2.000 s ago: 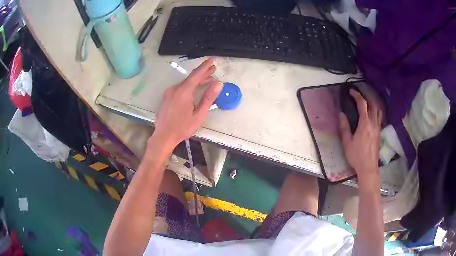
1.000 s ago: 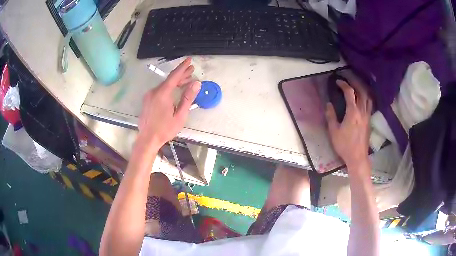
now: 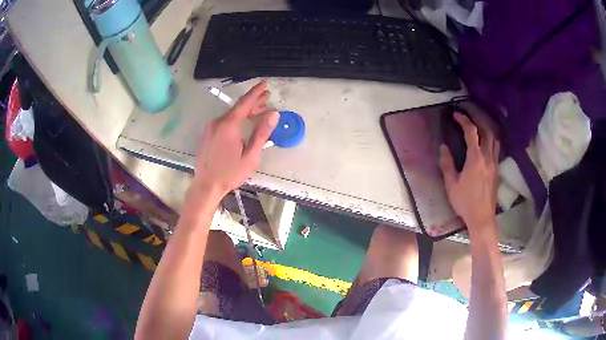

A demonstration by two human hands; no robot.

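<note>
My right hand [image 3: 473, 176] rests over the black mouse [image 3: 454, 138] on the dark-edged mouse pad [image 3: 417, 156]. My left hand [image 3: 232, 146] lies on the pale desk [image 3: 339, 153], with a slim white stick [image 3: 220, 95] held between its fingers. The thumb tip is beside the round blue tape measure case [image 3: 288, 129]. A pale tape [image 3: 245, 216] hangs down over the desk's front edge below my left wrist. Part of the stick and of the tape is hidden by my left hand.
A black keyboard [image 3: 325, 48] lies behind my hands. A turquoise bottle [image 3: 136, 60] stands at the left. Purple fabric [image 3: 531, 50] and pale cloth [image 3: 565, 136] are at the right. A red stool [image 3: 289, 307] shows between the legs. Yellow-black tape [image 3: 126, 232] marks the green floor.
The camera view has shifted slightly. Both hands keep nearly the same places on the desk, and the tape measure case and mouse pad have not visibly moved.
</note>
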